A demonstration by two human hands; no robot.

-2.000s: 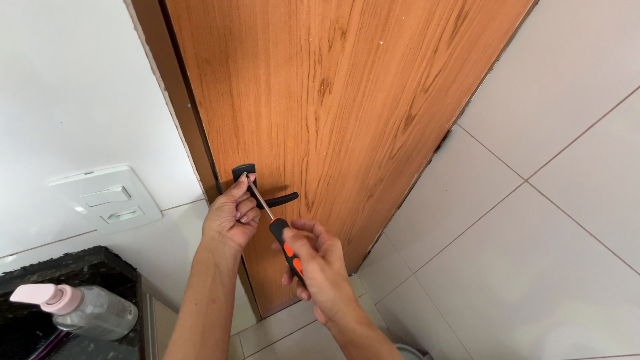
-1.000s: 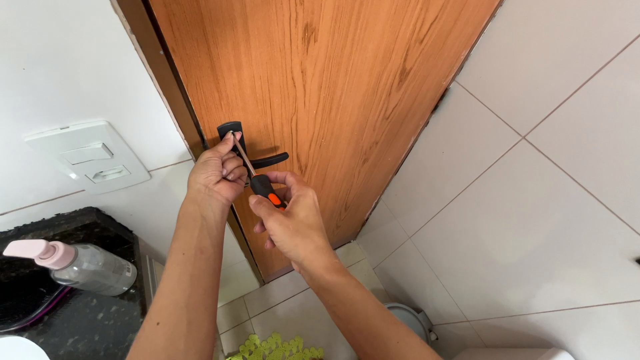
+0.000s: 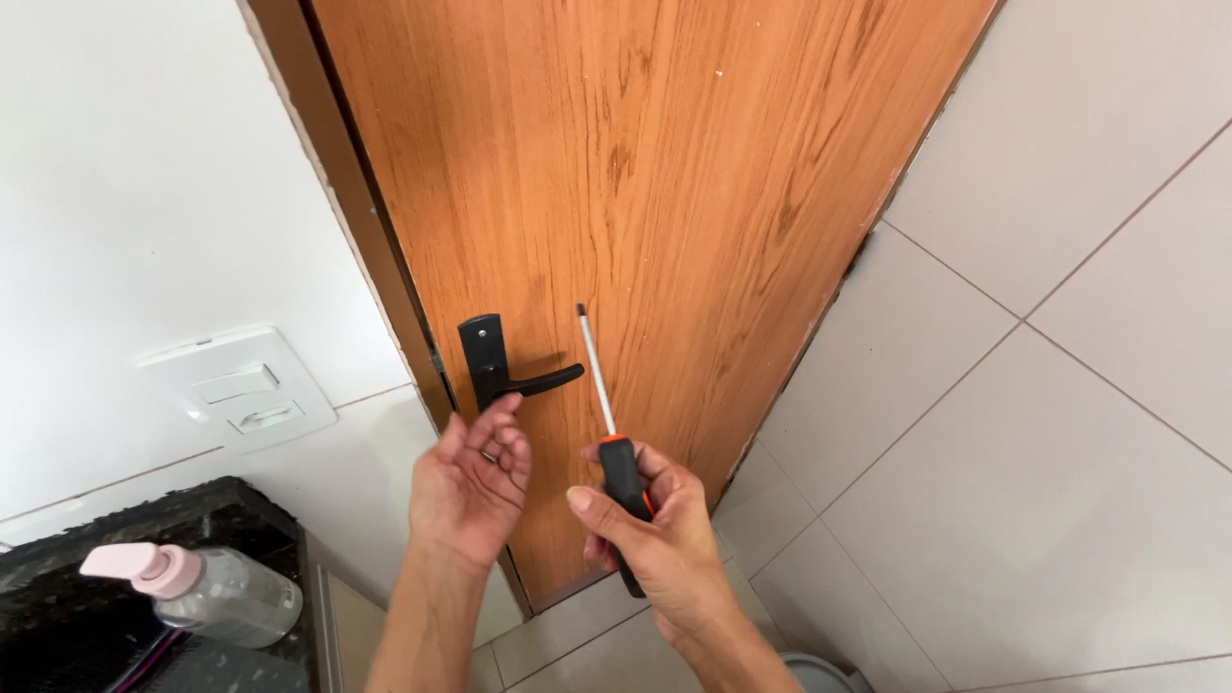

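A black lever door handle [image 3: 544, 381] on a black backplate [image 3: 483, 351] is mounted near the left edge of a wood-grain door [image 3: 597, 192]. A silver screw head shows at the top of the plate; its lower end is hidden. Just below the lever, my left hand [image 3: 476, 481] is palm up with curled fingers, a small metallic thing, perhaps a screw, showing among them. My right hand [image 3: 664, 549] grips a black and orange screwdriver [image 3: 624, 472] to the right of the handle. Its dark tip points up, away from the plate.
A white switch plate [image 3: 241, 385] is on the wall at left. Below it, a clear pump bottle [image 3: 231, 597] with a pink top stands on a dark stone counter [image 3: 265, 500]. Tiled wall [image 3: 1039, 462] borders the door at right, with a grey rounded rim [image 3: 818, 671] near the floor.
The screwdriver has come away from the handle plate and moved right in my right hand. My left hand has dropped from the plate's top to below the lever, uncovering the upper screw.
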